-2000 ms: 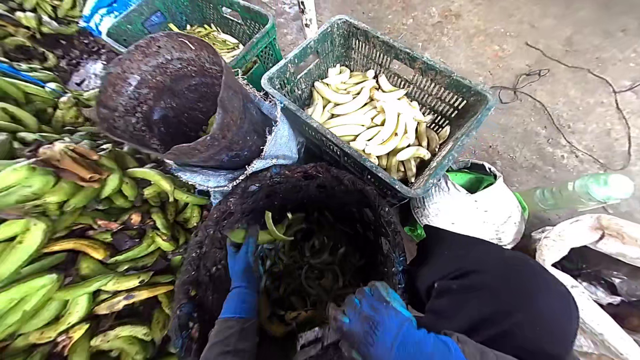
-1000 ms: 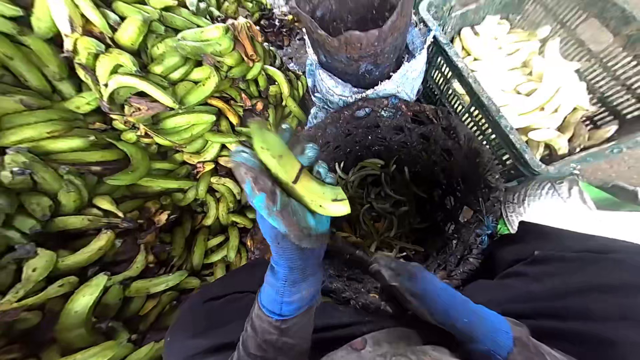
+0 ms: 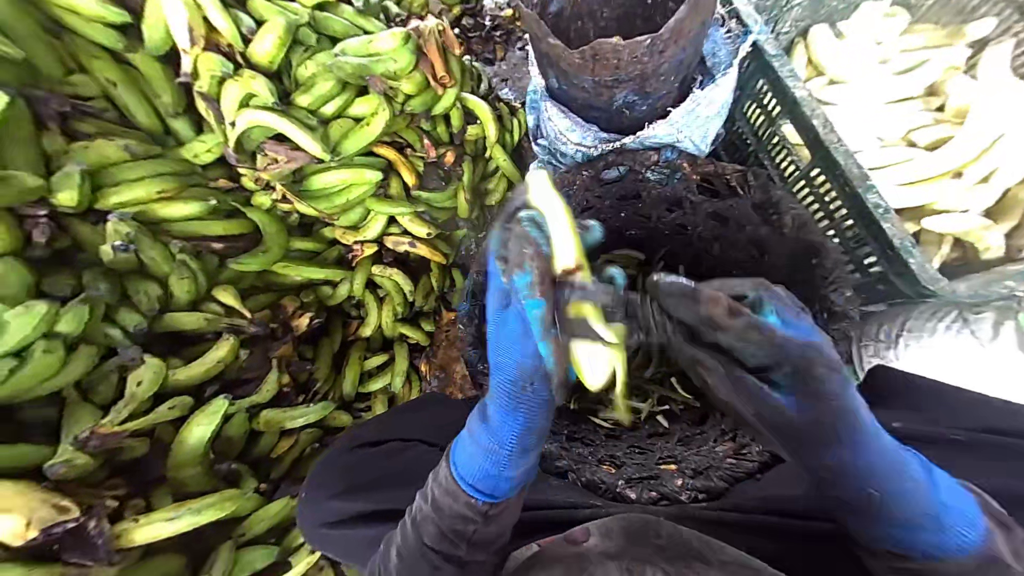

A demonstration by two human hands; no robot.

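My left hand [image 3: 520, 320], in a blue knit glove with a dark, worn palm, holds a partly peeled green plantain or banana [image 3: 592, 360] upright. A strip of peel hangs from its lower end. My right hand [image 3: 744, 344], gloved the same way, grips a dark peeling tool [image 3: 616, 312], blurred, whose head lies across the fruit. Both hands are over a dark woven basket [image 3: 672, 472] that holds peel strips [image 3: 664, 400]. The tool's exact shape cannot be made out.
A big heap of green plantains or bananas [image 3: 336, 192] covers the left side. Behind the basket stands a dark, rough-rimmed container [image 3: 624, 72] with a blue-white woven sack [image 3: 552, 128] around it. A green plastic crate [image 3: 848, 176] at right holds peeled fruit [image 3: 928, 120]. My dark-clothed legs flank the basket.
Two seconds ago my left hand was in the basket; a second ago it held the fruit raised, unpeeled on the visible side. Now the right hand's tool is at the fruit. The view has shifted left.
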